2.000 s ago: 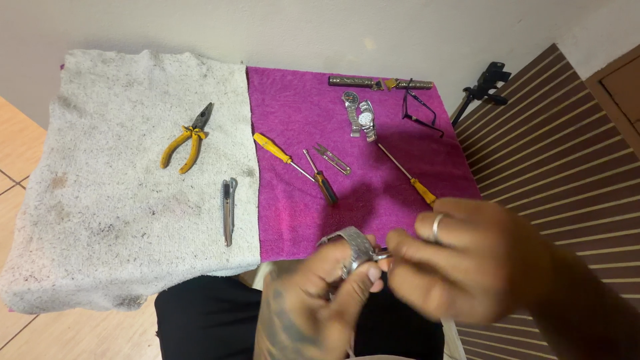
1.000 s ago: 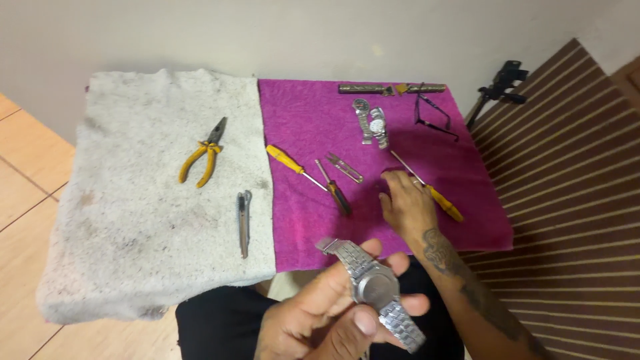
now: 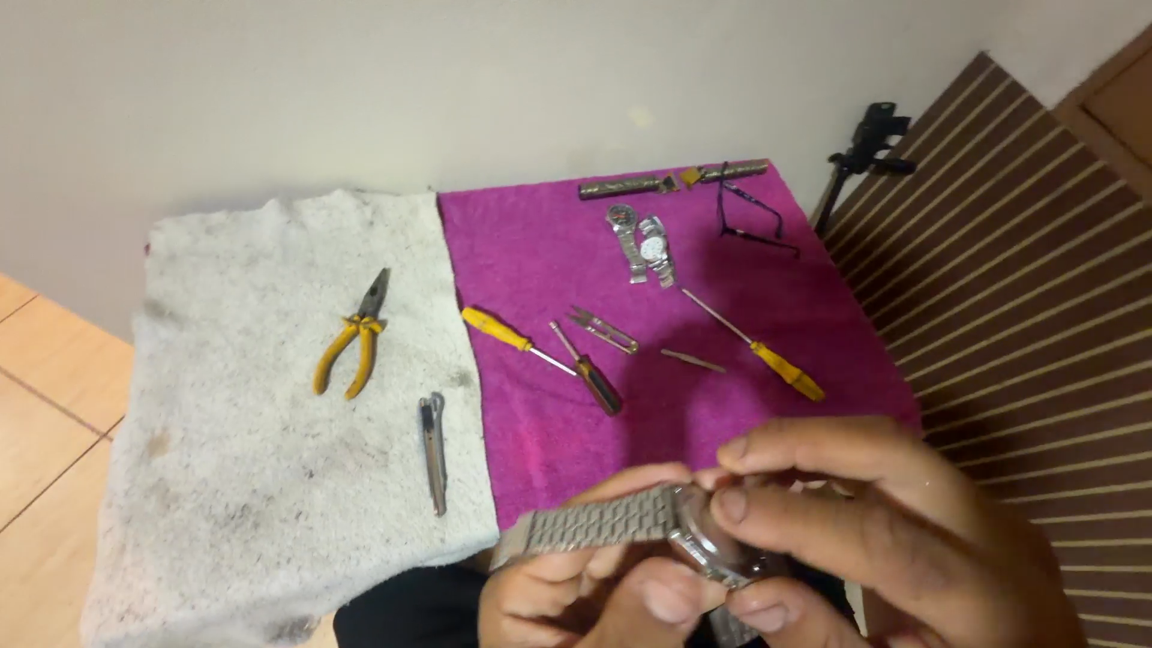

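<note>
A metal wristwatch point(image 3: 706, 535) with a steel link bracelet is held low in the head view, over the near edge of the purple cloth. My left hand point(image 3: 594, 585) grips it from below, thumb against the case and bracelet draped over the fingers. My right hand point(image 3: 864, 531) pinches the case from the right, its fingertips on the rim and face. Beyond the hands lie a thin metal tool point(image 3: 693, 361), a screwdriver with a yellow handle point(image 3: 787, 371), a dark-handled screwdriver point(image 3: 598, 385), thread snips point(image 3: 603, 329) and another yellow-handled screwdriver point(image 3: 497, 328).
Yellow-handled pliers point(image 3: 346, 355) and a box cutter point(image 3: 434, 459) lie on the white cloth point(image 3: 261, 432). Two wristwatches point(image 3: 623, 238), eyeglasses point(image 3: 756, 236) and a dark watch band point(image 3: 621, 187) sit at the back of the purple cloth point(image 3: 540, 243). A black stand point(image 3: 868, 148) and striped panel point(image 3: 1008, 297) are on the right.
My right hand has come back from the purple cloth to the watch. A thin metal tool now shows on the cloth where that hand was. The watch has turned in my left hand.
</note>
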